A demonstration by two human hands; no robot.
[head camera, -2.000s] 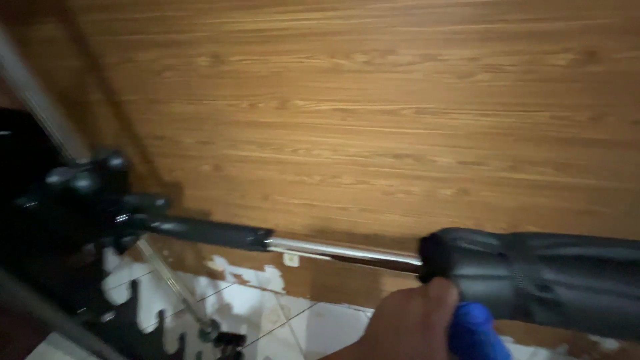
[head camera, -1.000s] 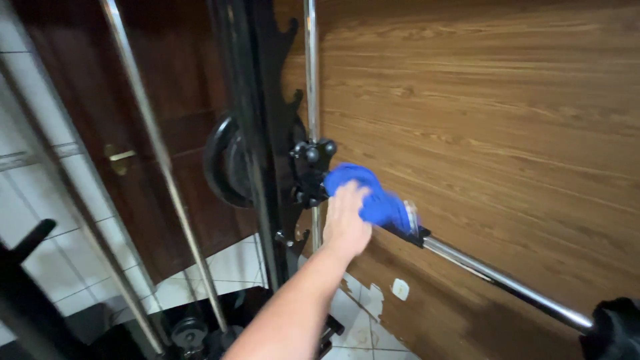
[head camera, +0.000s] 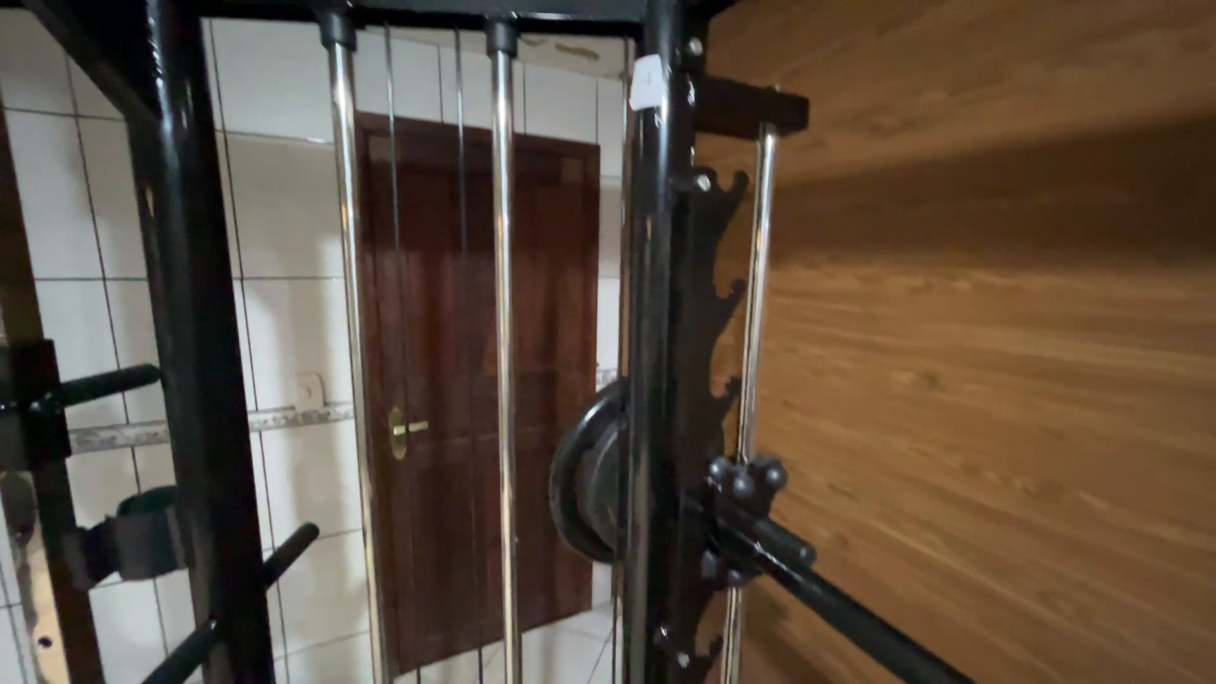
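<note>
Neither of my hands shows in the head view now, and the blue cloth is out of sight too. At the lower right, the barbell (head camera: 860,608) of a Smith machine slopes away from its slider carriage (head camera: 746,480), which sits on a chrome guide rod (head camera: 760,285). Beside that rod stands a black upright (head camera: 654,332) with a hooked rack plate (head camera: 708,313). A round black weight plate (head camera: 594,475) hangs partly hidden behind the upright.
Chrome guide rods (head camera: 503,361) rise in front of a dark wooden door (head camera: 560,332). At the left, a thick black post (head camera: 195,313) bears pegs (head camera: 290,554). Wood-grain panelling (head camera: 997,408) covers the right side; white tiles (head camera: 285,209) line the far wall.
The hand and blue cloth, on the bar beside the carriage a second ago, have left the view. The view has swung up and left.
</note>
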